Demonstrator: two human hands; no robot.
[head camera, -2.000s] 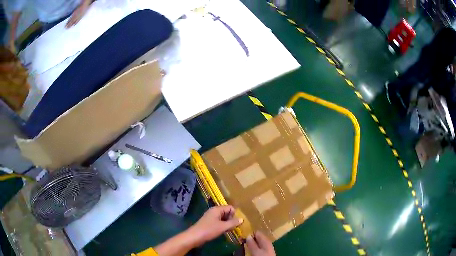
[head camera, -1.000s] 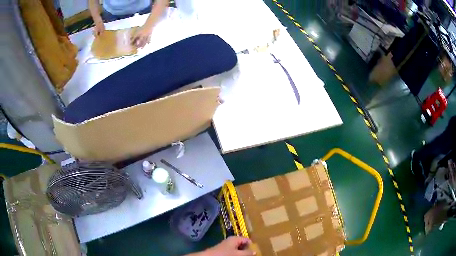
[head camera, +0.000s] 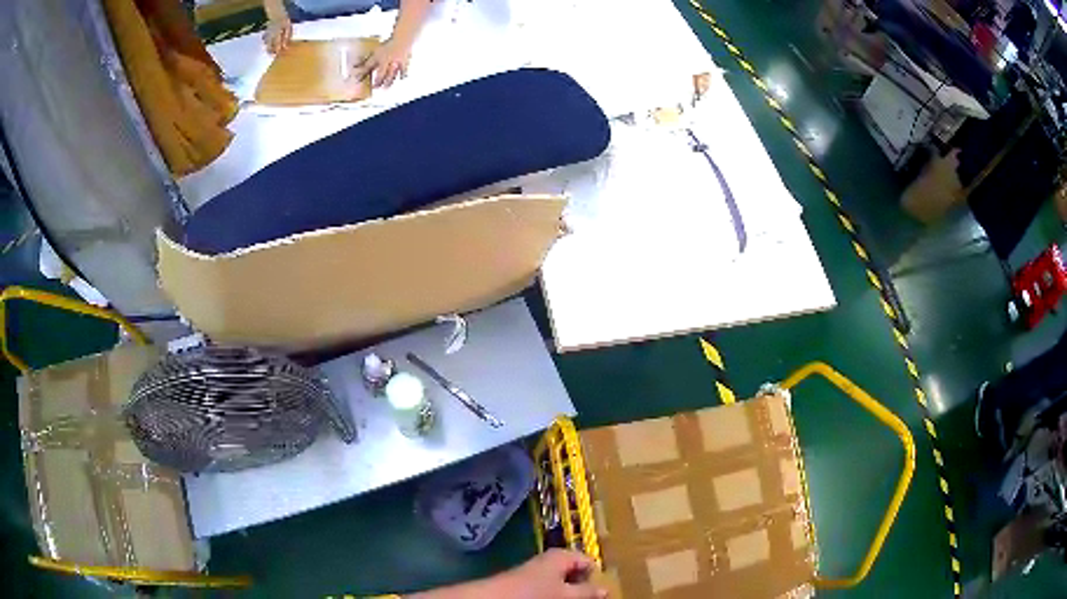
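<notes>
My left hand (head camera: 564, 576) is at the bottom edge, partly cut off, its forearm coming in from the left. Its fingers are curled near the lower end of the yellow rail (head camera: 569, 486) of a platform trolley. Whether the fingers hold something is too blurred to tell. The trolley deck (head camera: 690, 454) is covered in taped brown cardboard, and its far yellow tube handle (head camera: 903, 468) stands on the right. My right hand is not in view.
A grey bench (head camera: 351, 468) holds a fan (head camera: 228, 410), a bottle (head camera: 410, 404) and a metal strip (head camera: 456, 391). Behind are a brown board (head camera: 363, 275), a dark-blue padded board (head camera: 410, 152) and a white table (head camera: 655, 275). A person's hands press a brown piece (head camera: 310, 73). A bin (head camera: 474, 503) is below.
The view has swung left and up, so the table and bench show more fully. My right hand has left the picture. My left hand sits lower, at the bottom edge.
</notes>
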